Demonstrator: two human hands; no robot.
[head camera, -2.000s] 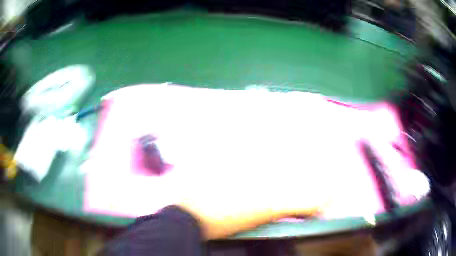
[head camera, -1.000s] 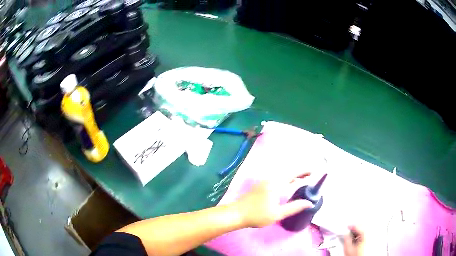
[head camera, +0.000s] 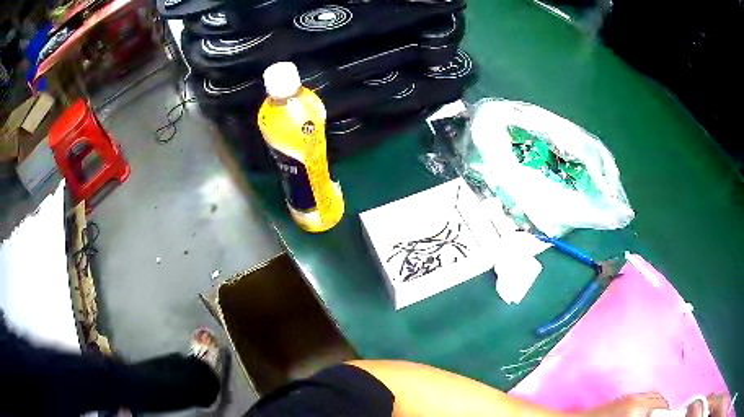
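Note:
My left hand (head camera: 636, 405) lies on the pink mat (head camera: 628, 342) at the bottom edge, partly cut off; its forearm comes in from the bottom middle. Fingertips of my right hand (head camera: 718, 405) show at the bottom right corner, mostly out of the picture. A small white thing (head camera: 693, 406) shows between the hands; it is unclear which fingers touch it. Blue-handled cutters or pliers (head camera: 571, 309) lie open beside the mat's edge. Thin pale strands (head camera: 526, 358) lie below them.
An open white box or folded paper (head camera: 432, 244) holds short dark wires. Behind it are a clear bag with green boards (head camera: 555, 163), a yellow bottle (head camera: 306, 155) and stacked black drum pads (head camera: 326, 57). An open carton (head camera: 281, 318), a red stool (head camera: 88, 151) and a foot (head camera: 205, 346) are at floor level.
The view has swung left, showing more floor and stacked pads. The dark bottle seen in my left hand one second ago is out of view. My hands are now at the bottom right edge.

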